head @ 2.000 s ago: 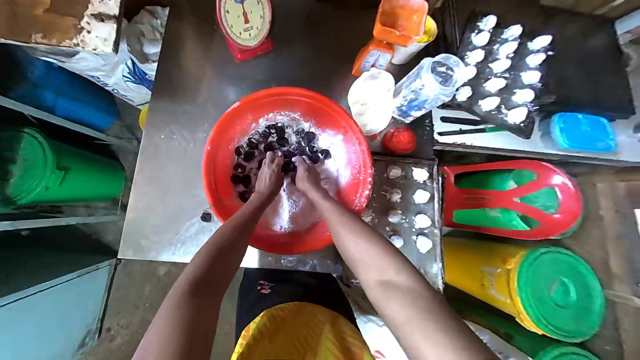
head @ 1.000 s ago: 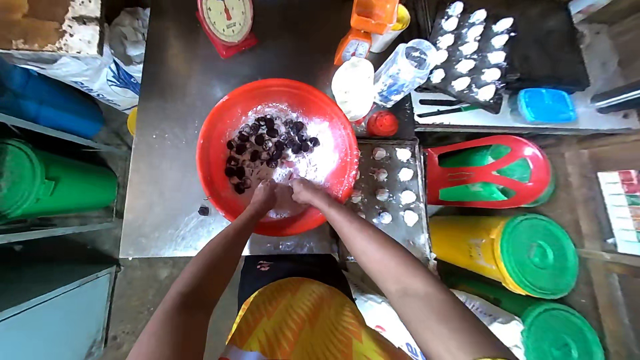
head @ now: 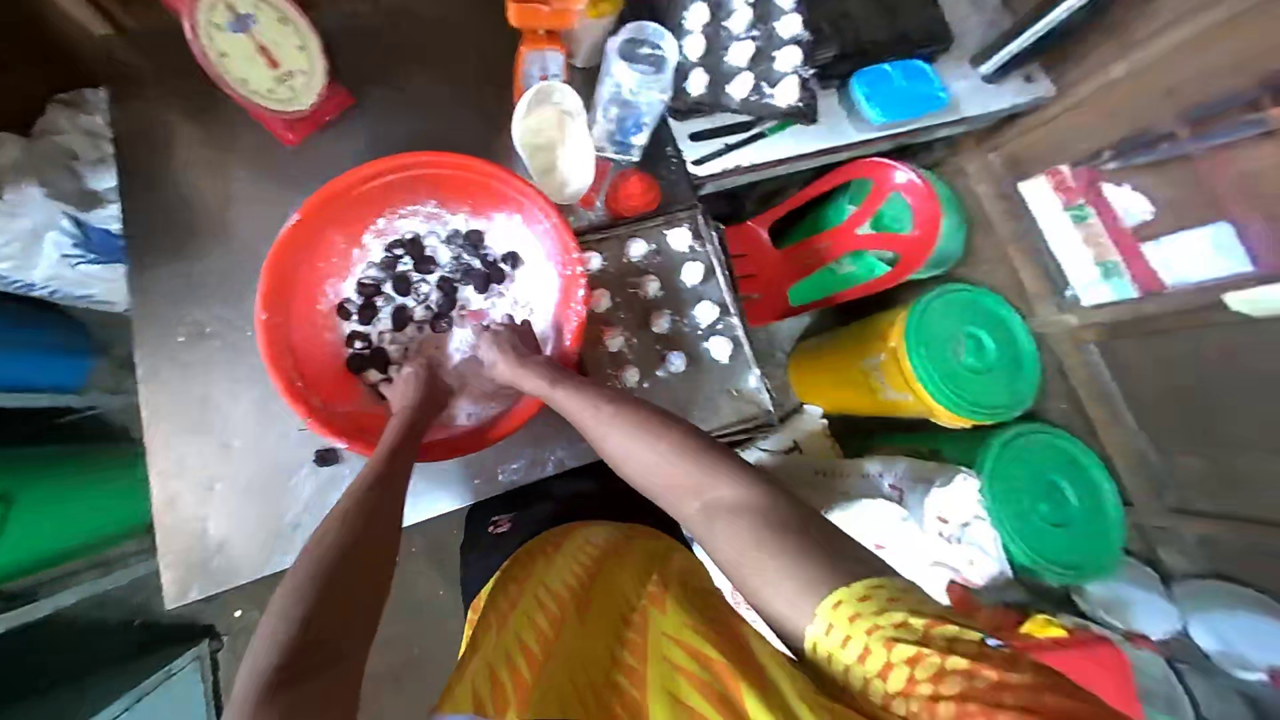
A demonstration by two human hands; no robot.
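Observation:
A red plastic basin (head: 300, 300) stands on the metal table, dusted inside with white powder (head: 530, 235). Dark round pieces (head: 402, 285), partly coated in the powder, lie mostly in its middle and left. Both of my hands are down in the basin. My left hand (head: 418, 378) touches the pieces at the lower left, its fingertips partly hidden. To its right, my right hand (head: 508, 355) is in the powder near the basin's right side, with a dark patch beside its fingers; whether it holds a piece is unclear. One dark piece (head: 326, 457) lies on the table outside the basin.
Right of the basin is a metal tray (head: 680, 400) with white lumps in rows. Behind are a scoop of white powder (head: 555, 150), a clear plastic container (head: 632, 95), a red lid (head: 633, 193) and a dial scale (head: 262, 60). A red plastic chair (head: 780, 275) and lidded buckets (head: 970, 355) stand at right.
My hands were close together at the basin's near side a second ago; now they are farther apart. Two seconds ago they were among the dark pieces. The view has shifted and turned.

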